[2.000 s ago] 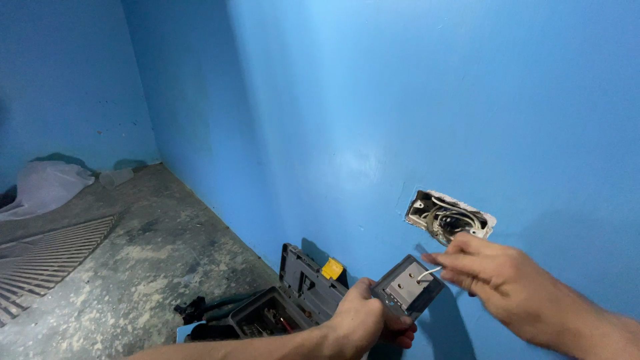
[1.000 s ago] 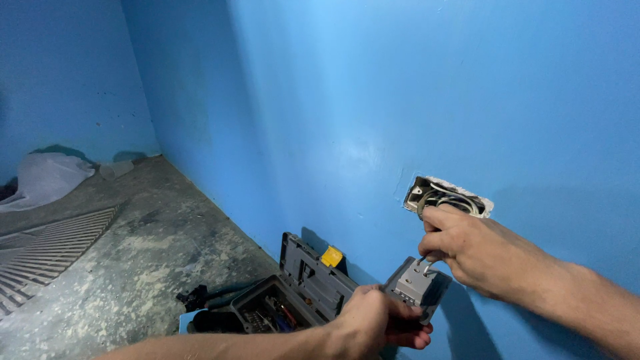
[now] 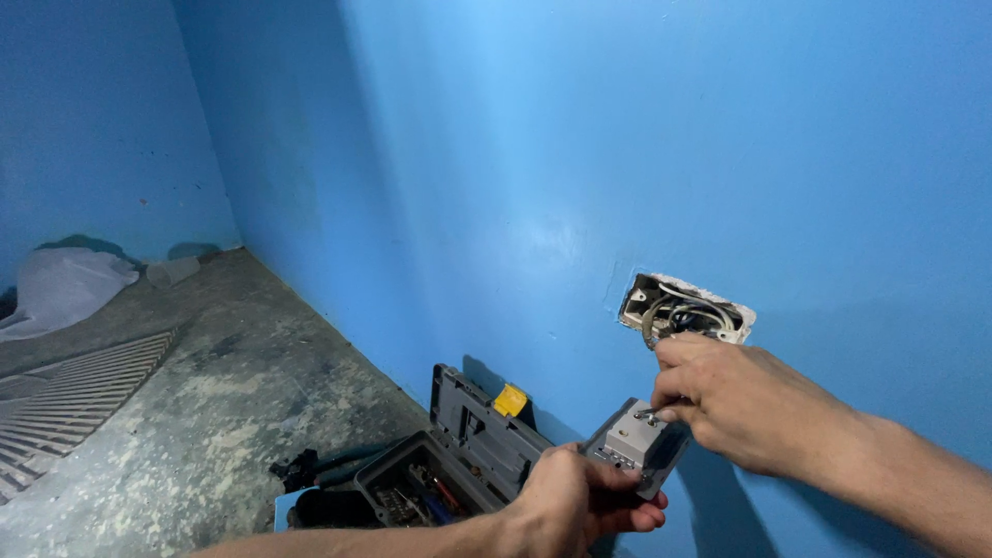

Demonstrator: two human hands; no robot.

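Note:
My left hand (image 3: 570, 496) holds a grey electrical outlet (image 3: 632, 442) by its lower edge, its back with screw terminals turned up toward me. My right hand (image 3: 728, 395) is just above it, thumb and fingers pinched at a short wire end (image 3: 649, 418) by the terminals. Behind the right fingers, a rectangular wall box (image 3: 635, 302) is set in the blue wall, with chipped plaster round its edge. Coiled white and dark wires (image 3: 690, 310) fill the box, and some come out at its lower left toward the right hand.
An open grey toolbox (image 3: 492, 449) with a yellow latch (image 3: 511, 400) and hand tools inside stands on the floor by the wall. Left of it lie dark items. Farther left are a slatted or ribbed object (image 3: 85, 403), a white plastic bag (image 3: 70, 287) and a translucent cup (image 3: 173, 271).
My right hand has moved from beside the wall box's lower edge down to the outlet's terminals. The outlet, still in my left hand, now shows its back more squarely.

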